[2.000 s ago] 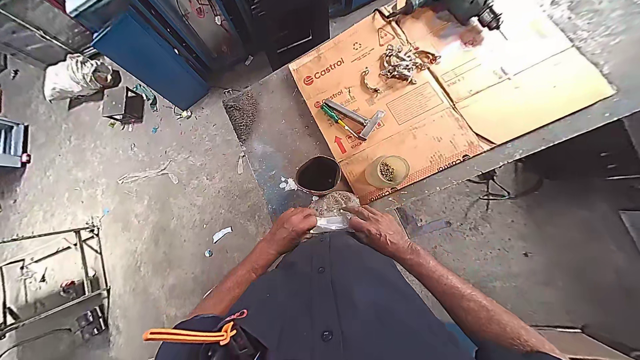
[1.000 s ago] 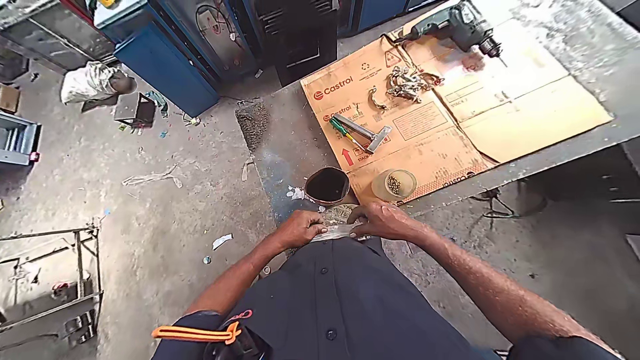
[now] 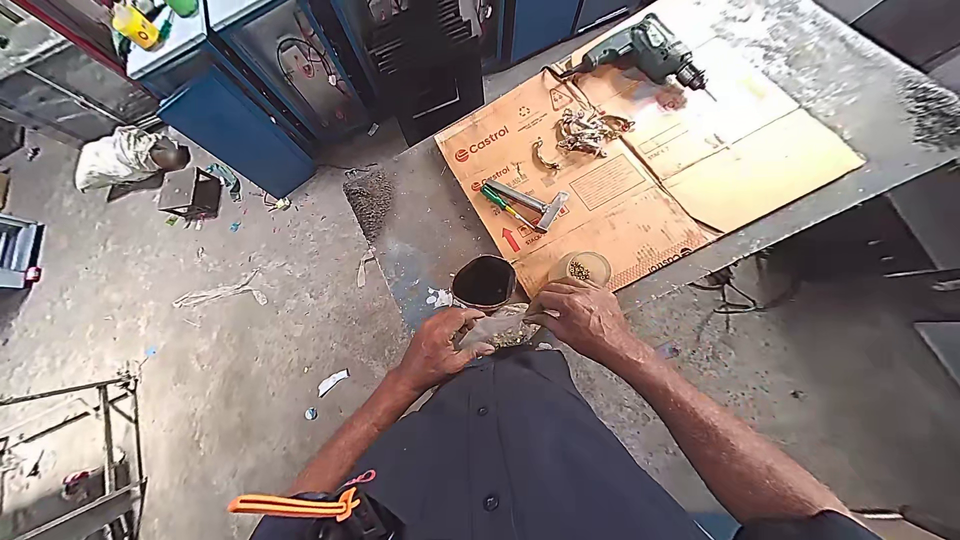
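My left hand (image 3: 442, 343) pinches the left side of a clear plastic bag (image 3: 504, 330) close to my body. Small pale pieces show inside the bag. My right hand (image 3: 581, 313) grips the bag's upper right edge. Just beyond the bag stands a round container with a dark inside (image 3: 483, 282), at the table corner. A shallow translucent bowl (image 3: 600, 267) with small metal parts sits right behind my right hand. Farther back on the cardboard lie a green-handled screwdriver (image 3: 504, 204) beside a grey metal tool (image 3: 551, 210), and a heap of small metal parts (image 3: 585, 133).
A power drill (image 3: 656, 56) rests at the back of the flattened cardboard (image 3: 750, 172), which covers part of the grey table (image 3: 900, 112). Blue metal cabinets (image 3: 236, 127) stand beyond. On the floor at left are a white sack (image 3: 116, 159), a metal box (image 3: 187, 191) and a metal frame (image 3: 112, 442).
My hands, close together over the bag before, are now farther apart, and more of the bag and its contents shows between them.
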